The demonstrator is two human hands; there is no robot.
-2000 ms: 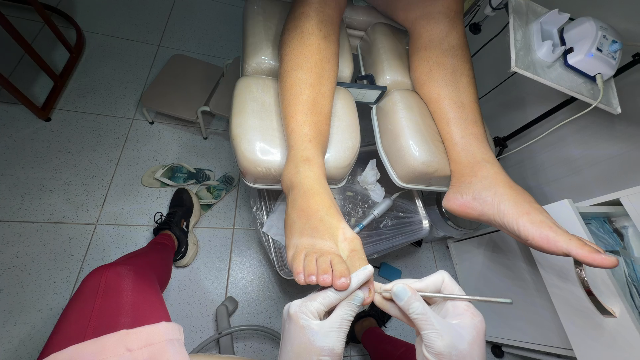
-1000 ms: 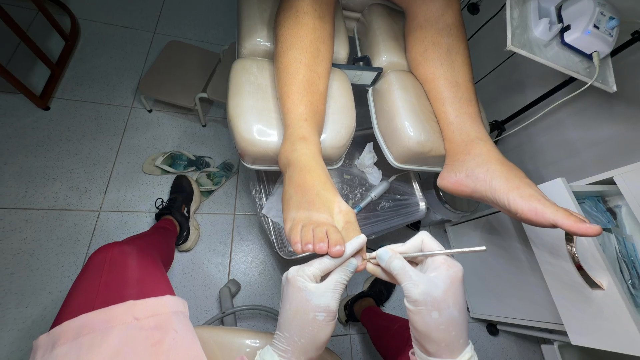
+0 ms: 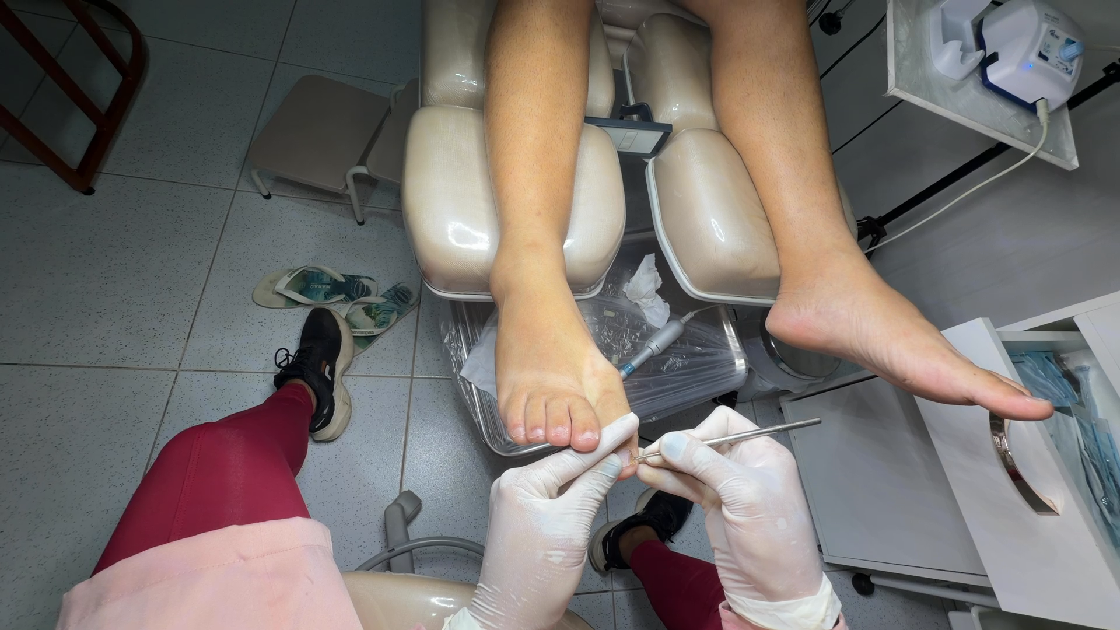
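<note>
Both my hands wear white gloves. My left hand [image 3: 560,516] grips the big toe [image 3: 628,451] of another person's bare foot [image 3: 551,350], with its fingers at the toe's sides. Between the thumb and fingers of my right hand [image 3: 744,499] is a thin metal nail instrument [image 3: 761,433]. Its tip meets the big toe at the nail, and its handle points to the right. The person's other foot [image 3: 884,324] rests to the right, beyond a padded leg rest [image 3: 713,219].
Under the feet, a plastic-covered tray [image 3: 700,376] holds a rotary handpiece [image 3: 652,348] and crumpled tissue [image 3: 646,289]. An open drawer [image 3: 971,437] juts out at right. A white device [image 3: 1032,52] stands on a shelf, its cord hanging. Flip-flops [image 3: 324,284] lie by my shoe [image 3: 319,367].
Both hands stay at the big toe, and the instrument's handle now slants up more to the right than before. The view has shifted slightly.
</note>
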